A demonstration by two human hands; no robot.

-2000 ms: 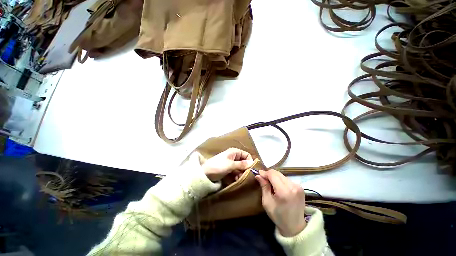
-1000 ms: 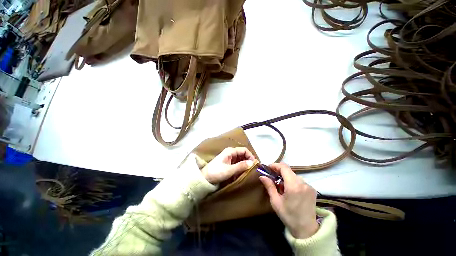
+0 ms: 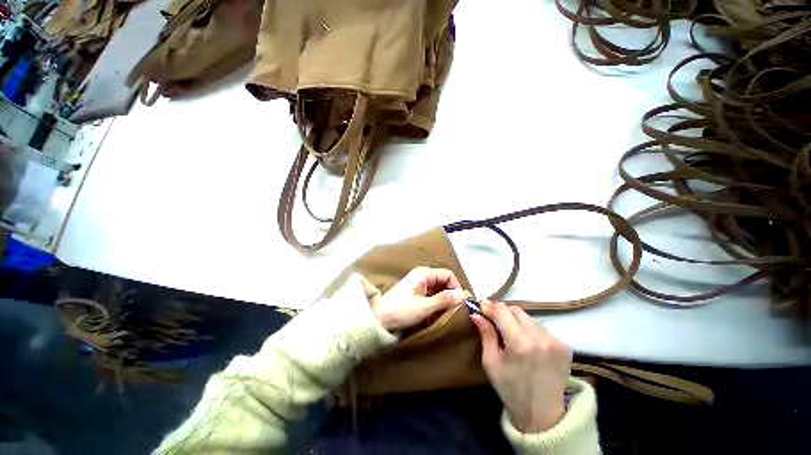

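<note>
A brown tote bag [image 3: 418,371] lies across my lap and the table's near edge, its long strap [image 3: 569,210] looped on the table to the right. My left hand [image 3: 420,299] pinches the bag's edge between thumb and fingers. My right hand [image 3: 526,364] holds small thread snips [image 3: 474,306], mostly hidden by the fingers. The snips' tip is at the bag's edge, right beside my left fingertips. Whether the blades are open or closed cannot be told.
Stacked brown bags [image 3: 342,53] lie ahead on the white table [image 3: 187,195], handles hanging towards me. A large tangle of brown straps [image 3: 729,169] is at the right. A bundle of brown strips [image 3: 133,333] is at the lower left. Another strap loop [image 3: 658,382] hangs below the table edge.
My right hand drew back with the snips, showing more of them, then returned them to the bag's edge by my left fingertips. My left hand keeps its pinch.
</note>
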